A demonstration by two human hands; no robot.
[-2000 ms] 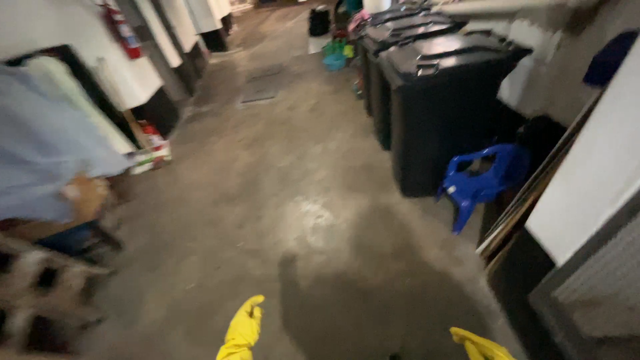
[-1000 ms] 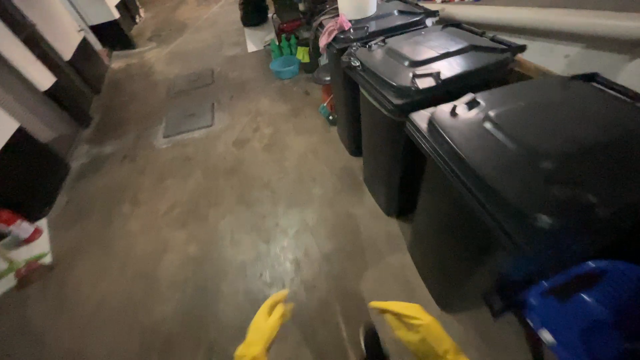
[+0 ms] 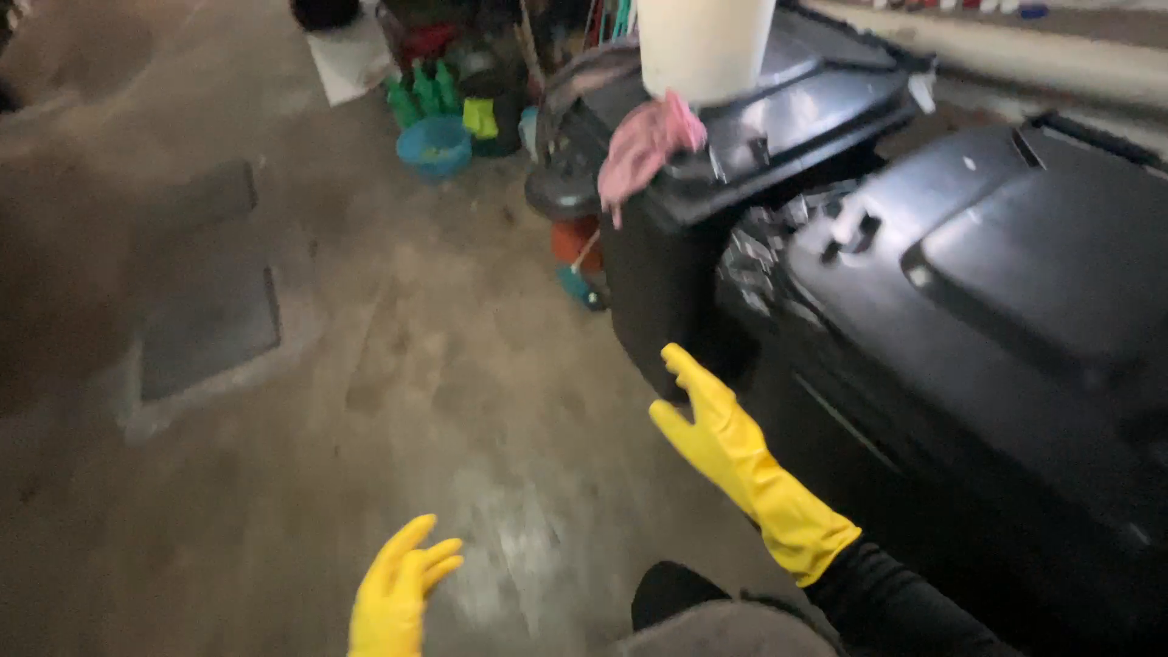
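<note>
My left hand [image 3: 397, 589], in a yellow rubber glove, hangs over the concrete floor at the lower middle, fingers apart and holding nothing. Higher up and to the right, my right hand [image 3: 730, 443] wears a matching glove; its thumb and fingers are spread, with nothing in them. It is nearest to a black wheeled bin [image 3: 912, 401] with a closed lid. Behind that bin, another black wheeled bin [image 3: 657, 292] carries a white plastic bucket [image 3: 707, 46] on its lid. A pink cloth [image 3: 643, 151] drapes over the lid's front edge.
A light blue basin [image 3: 434, 146] stands on the floor beside green bottles [image 3: 424, 91]. An orange-red object [image 3: 577, 242] and a teal one [image 3: 577, 285] lie by the farther bin's base. Dark floor covers [image 3: 210, 333] are at the left. A pale pipe [image 3: 1022, 55] runs behind the bins.
The view has moved forward along the bins; the blue plastic chair has left it. My right hand has risen beside the nearer bin, and its dark sleeve now shows.
</note>
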